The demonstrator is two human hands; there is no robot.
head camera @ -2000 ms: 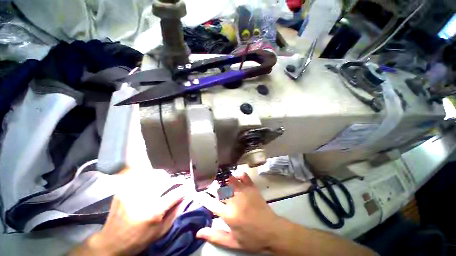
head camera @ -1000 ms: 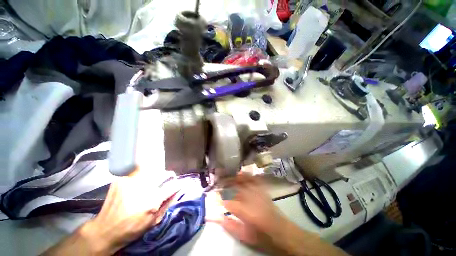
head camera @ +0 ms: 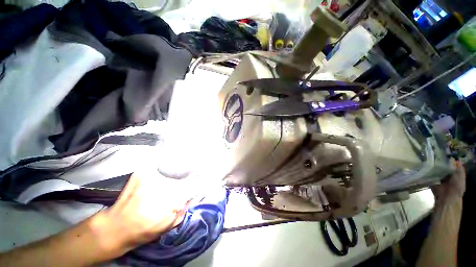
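Observation:
My left hand (head camera: pixel 138 216) lies on the garment cloth left of the needle area, its fingers on the bunched shiny blue cloth (head camera: pixel 201 224); glare washes out the fingertips. White and dark grey garment cloth (head camera: pixel 104 161) spreads to the left. The cream sewing machine (head camera: pixel 261 151) crosses the middle; the needle is hidden. My right hand (head camera: pixel 453 182) is at the machine's far right end, seen from the back; what its fingers touch is hidden.
Snips with a purple stripe (head camera: pixel 334 107) rest on the machine head. Black-handled scissors (head camera: pixel 339 235) lie on the pale table (head camera: pixel 250 245) below the arm. A pale lamp (head camera: pixel 180 130) glares beside the head. Bags and dark cloth heap behind.
My right hand has left the needle area and moved to the machine's far right end. My left hand stays at the cloth. The view has shifted, showing the machine head larger and farther right.

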